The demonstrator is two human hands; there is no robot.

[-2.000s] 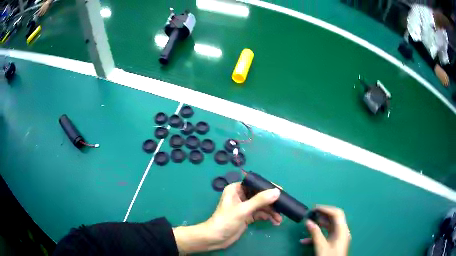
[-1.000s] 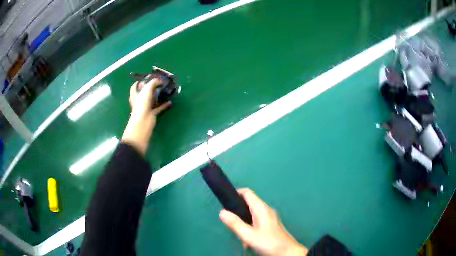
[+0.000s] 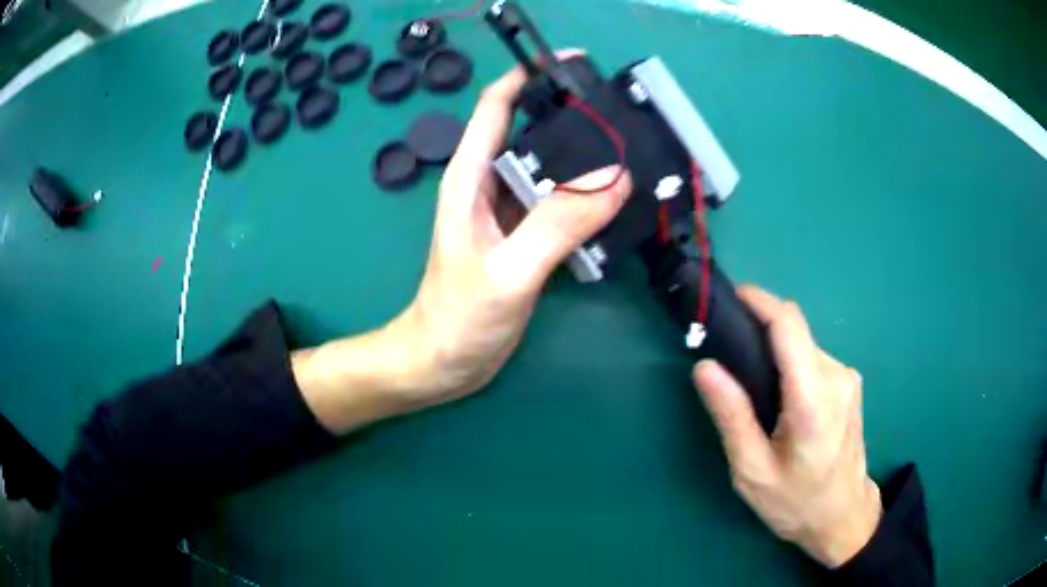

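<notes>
My left hand (image 3: 494,252) holds a black head unit (image 3: 614,143) with pale grey side panels, its thumb across the flat face. A narrow black stem points to the upper left. Red lead wires with small white plugs cross the body and hang beside the handle. My right hand (image 3: 804,436) is wrapped round a black tube handle (image 3: 735,333), whose upper end meets the lower edge of the head unit. Whether the two are joined cannot be told.
Black round end caps (image 3: 304,71) lie clustered on the green bench (image 3: 379,482) at the upper left. A black tube with a lead (image 3: 55,197) lies at the far left. A white strip (image 3: 918,86) edges the bench at the top right.
My left hand has brought the head unit from the belt back over the bench. My right hand has brought the handle against it. The view has turned back to the end caps.
</notes>
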